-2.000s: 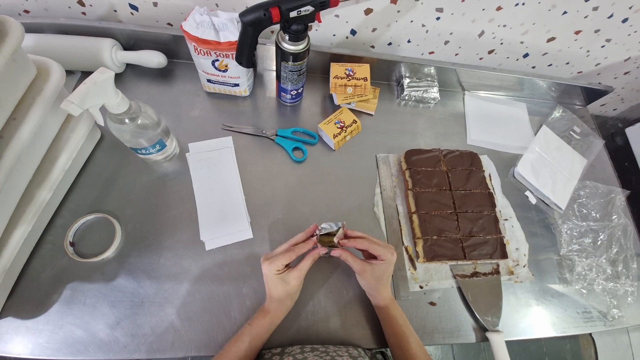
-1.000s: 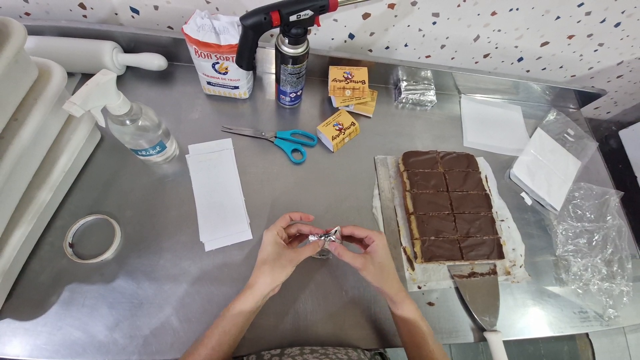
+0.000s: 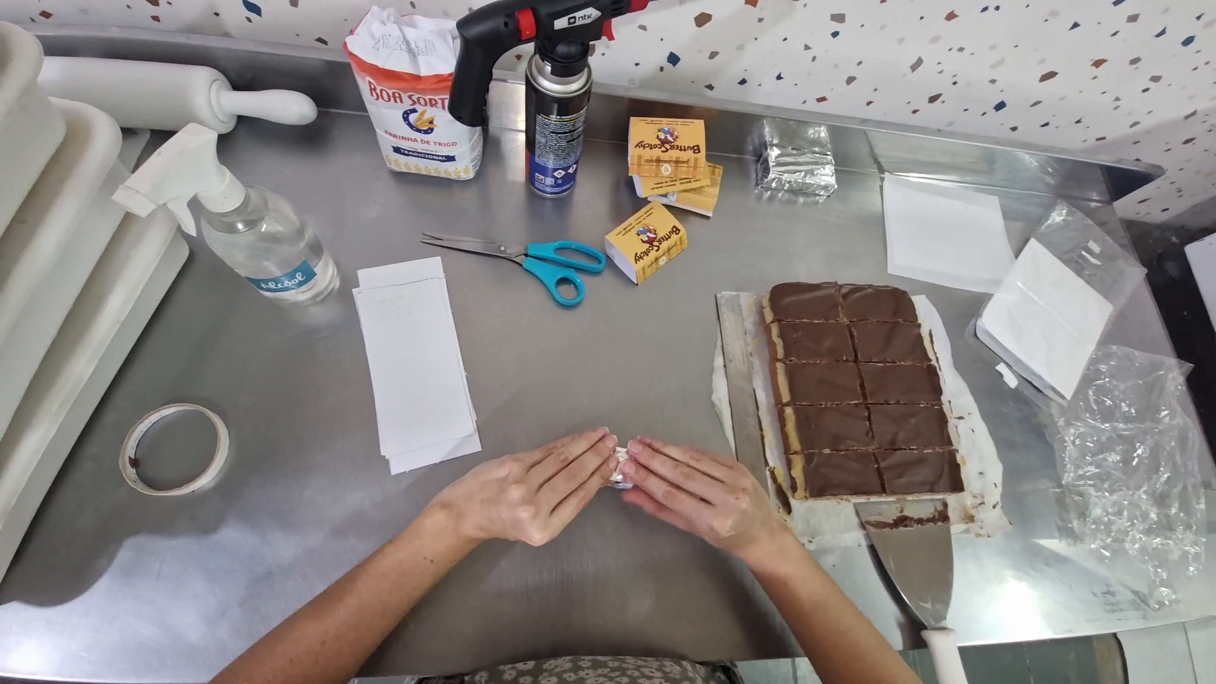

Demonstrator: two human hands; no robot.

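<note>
My left hand and my right hand meet over the steel worktop, fingers bent around a small silver foil-wrapped piece that mostly hides beneath them. To their right, chocolate-topped bars cut into rectangles lie on white paper beside a metal strip. A spatula with a white handle touches the paper's near edge. Beyond my hands are scissors with teal handles and yellow printed wrappers. White paper strips lie to the left.
A spray bottle, a tape roll, a rolling pin and stacked white trays stand left. Behind are a flour bag, a torch on a gas can and stacked foil. Plastic bags lie right.
My fingers were pinching the foil's gathered top a second ago; now both hands lie flatter around it, fingers extended and covering most of it.
</note>
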